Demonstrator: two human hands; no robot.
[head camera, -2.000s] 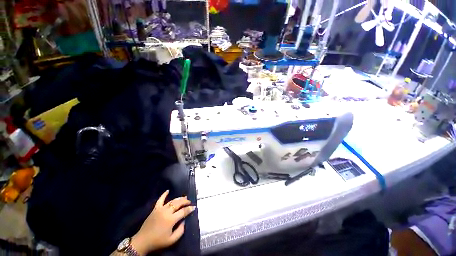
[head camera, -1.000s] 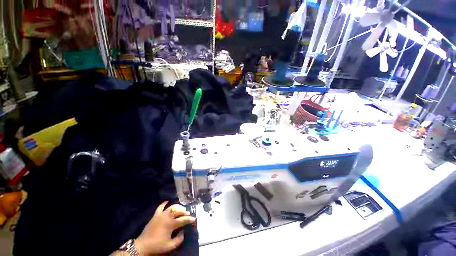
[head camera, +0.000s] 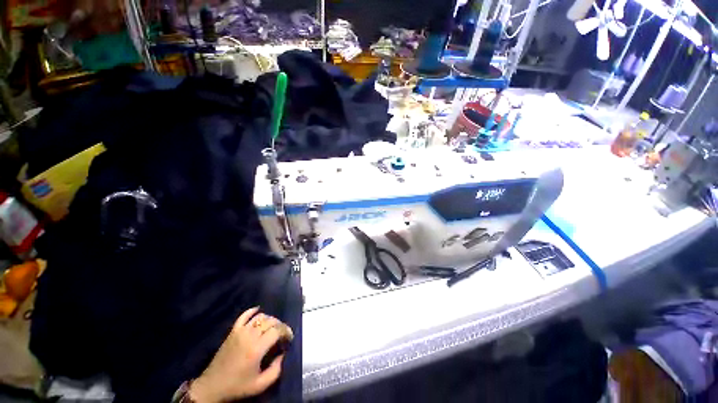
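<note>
Dark cloth (head camera: 181, 260) lies in a large heap left of the white Jack sewing machine (head camera: 362, 197). Its right edge runs from the presser foot (head camera: 295, 250) toward the bottom of the picture. My left hand (head camera: 244, 358) lies palm down on this cloth, below the presser foot and near the edge. Its fingers are slightly bent and apart, and no separate item shows in it. A shiny clear ring-like item (head camera: 130, 208) lies on the cloth. My right hand is not in view.
Black-handled shears (head camera: 378, 264) and small dark tools (head camera: 464, 273) lie against the machine front. A green-handled tool (head camera: 278, 109) stands at its left end. A dark pad (head camera: 543, 258) is on the right. A yellow packet (head camera: 63, 181) and orange item (head camera: 20, 279) are at left. Purple cloth (head camera: 685, 346) shows lower right.
The view has shifted up and down between frames. My left hand was close below the presser foot one second ago; now it is farther from it, lower along the cloth edge.
</note>
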